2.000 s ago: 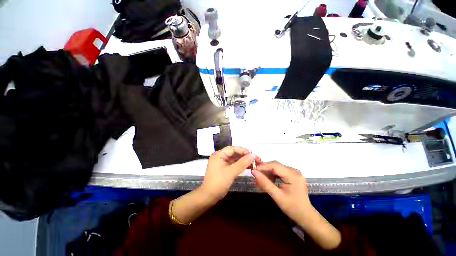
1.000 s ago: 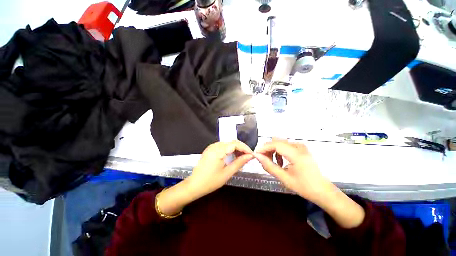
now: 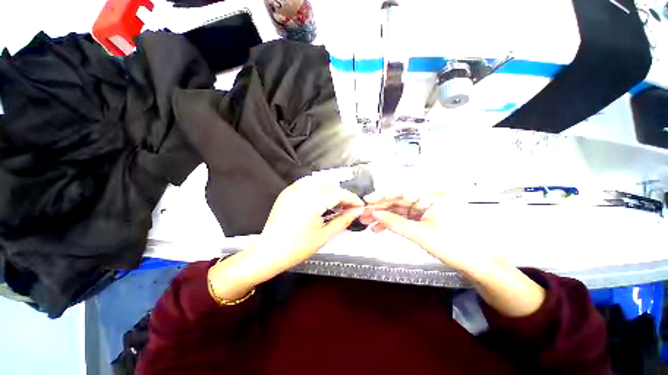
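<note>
My left hand (image 3: 311, 216) and my right hand (image 3: 417, 223) meet at the fingertips above the front of the white sewing table (image 3: 527, 245). Both pinch something small and pale between them; it is too small and overexposed to name. A dark brown-grey garment piece (image 3: 249, 146) lies left of the needle area, its right edge by the lit presser foot (image 3: 377, 126). A small dark end of cloth (image 3: 360, 183) shows just behind my fingers. The sewing machine head (image 3: 417, 36) stands behind my hands.
A black garment heap (image 3: 66, 161) covers the left. A smartphone (image 3: 223, 40), a red holder (image 3: 121, 26) and a bottle (image 3: 293, 18) are at the back left. Snips (image 3: 549, 191) and a dark tool (image 3: 633, 201) lie right. A measuring strip (image 3: 388, 274) runs along the front edge.
The view has shifted and come closer since the first frame. My hands have moved slightly back toward the machine, fingertips still together, over the dark cloth end. The garment piece stays beside the needle.
</note>
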